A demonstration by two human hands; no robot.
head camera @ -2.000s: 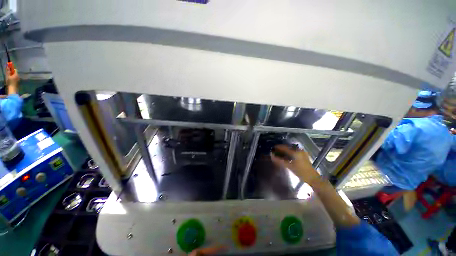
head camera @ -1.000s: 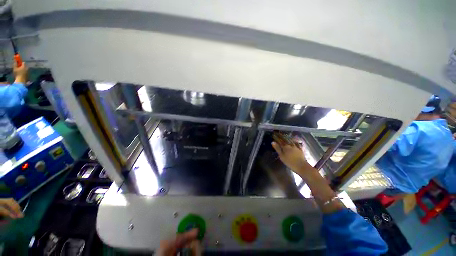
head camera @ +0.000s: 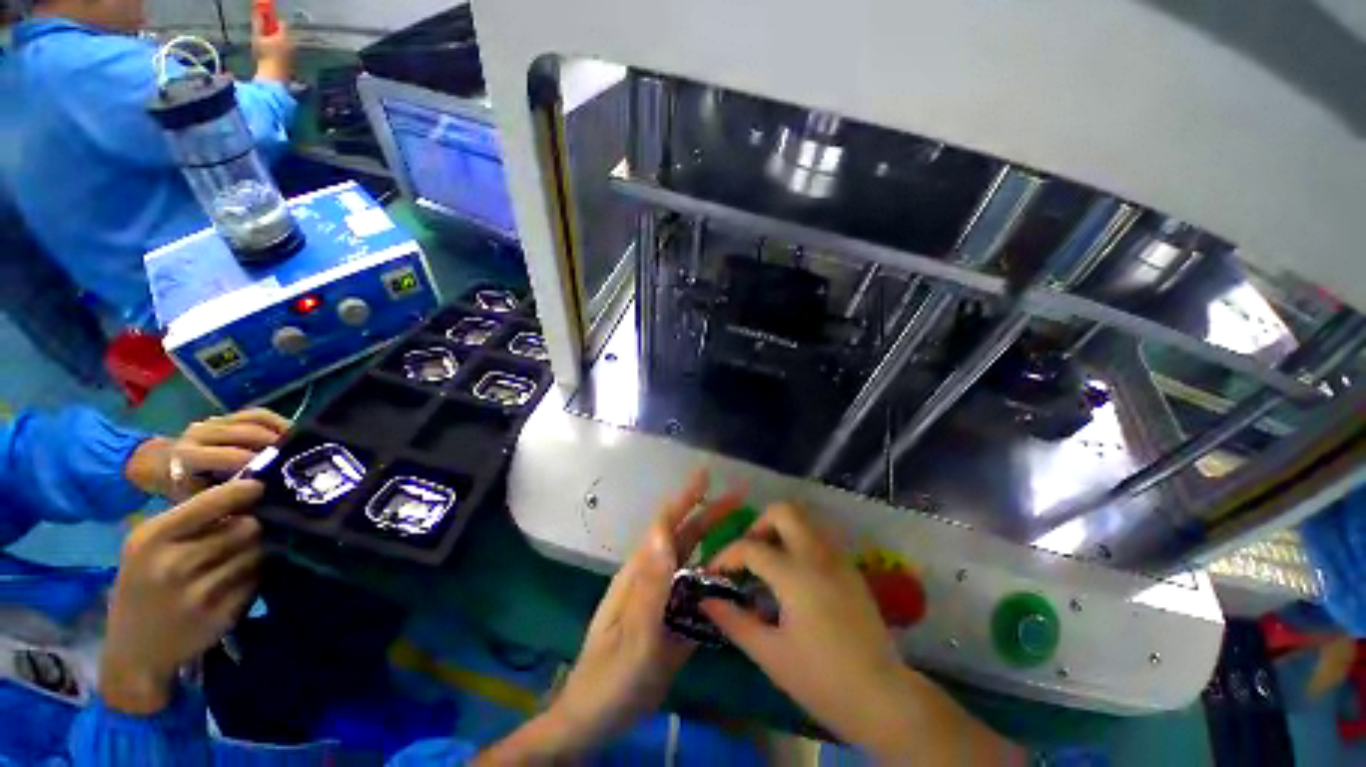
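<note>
A dark watch housing (head camera: 698, 605) with a shiny rim is held in front of the press panel. My left hand (head camera: 632, 626) holds it from the left, fingers pointing up. My right hand (head camera: 809, 607) has its fingertips on its top and right side and hides part of it. The off-white press (head camera: 899, 143) stands behind with an open front. A black fixture (head camera: 767, 307) sits inside on the left, and a second dark fixture (head camera: 1034, 370) is partly hidden by steel rods.
The black tray (head camera: 357, 528) holds bright-edged frames, left of the press. Another person's hands (head camera: 187, 577) hold a thin pale tip at its edge. Blue controller (head camera: 300, 300) and monitor (head camera: 457, 158) stand behind. The panel has a green button (head camera: 1025, 628) and a red stop knob (head camera: 894, 589).
My right hand has come out of the press and my left hand has left the green button. Both are now together on the housing. The view has turned left, showing more tray and neighbour.
</note>
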